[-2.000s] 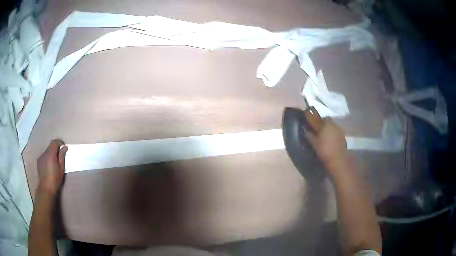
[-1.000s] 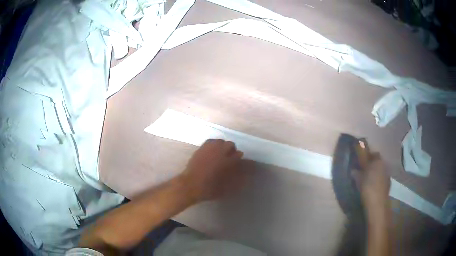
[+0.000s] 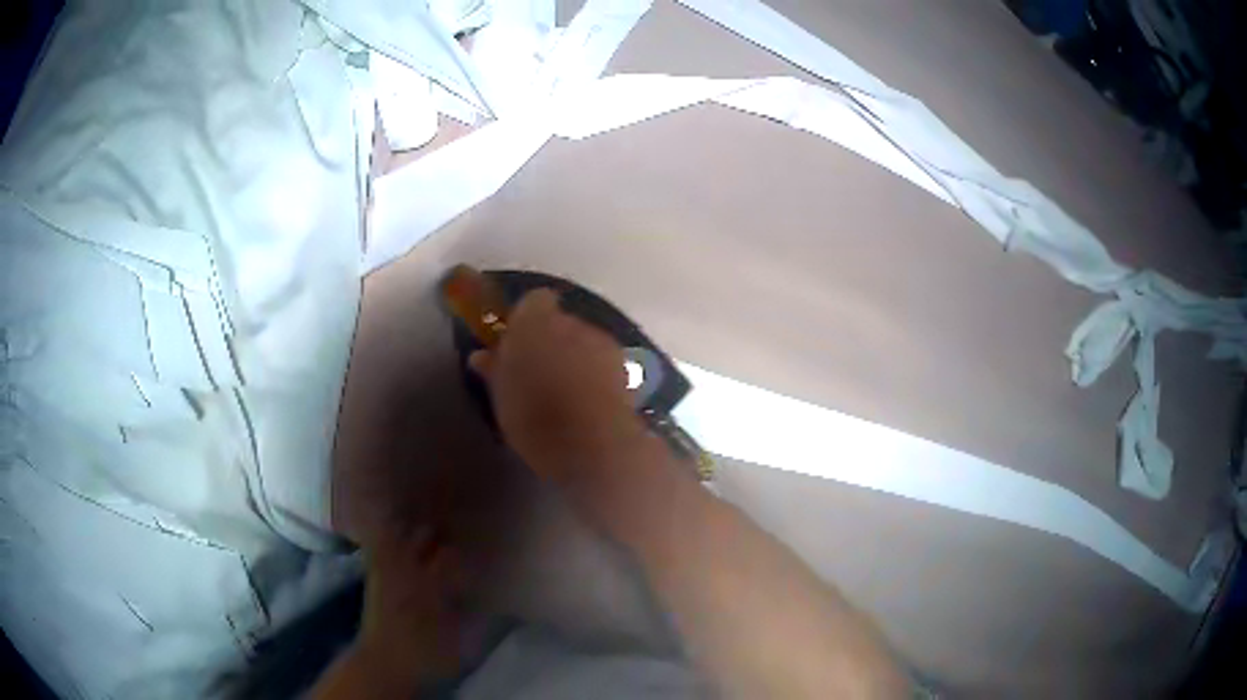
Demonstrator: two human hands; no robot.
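Observation:
A long white fabric strip [image 3: 875, 455] lies flat across the pinkish-beige board, from the middle down to the lower right. My right hand [image 3: 554, 376] grips the orange-brown handle of the dark iron [image 3: 602, 317]. The iron stands over the strip's left end and hides it. My left hand [image 3: 417, 574] is low at the board's near left, below the iron, dark and blurred. Its fingers cannot be made out, and I see nothing clearly held in it.
A large white garment pile [image 3: 164, 315] fills the left side. Loose white strips [image 3: 944, 151] run along the far side, with a knotted bunch [image 3: 1128, 328] at the right. The board's pinkish-beige cover [image 3: 766, 260] shows between them.
The iron in my right hand has moved left along the strip to its left end. My left hand has left the strip and drawn back toward the near edge. The view has shifted slightly left.

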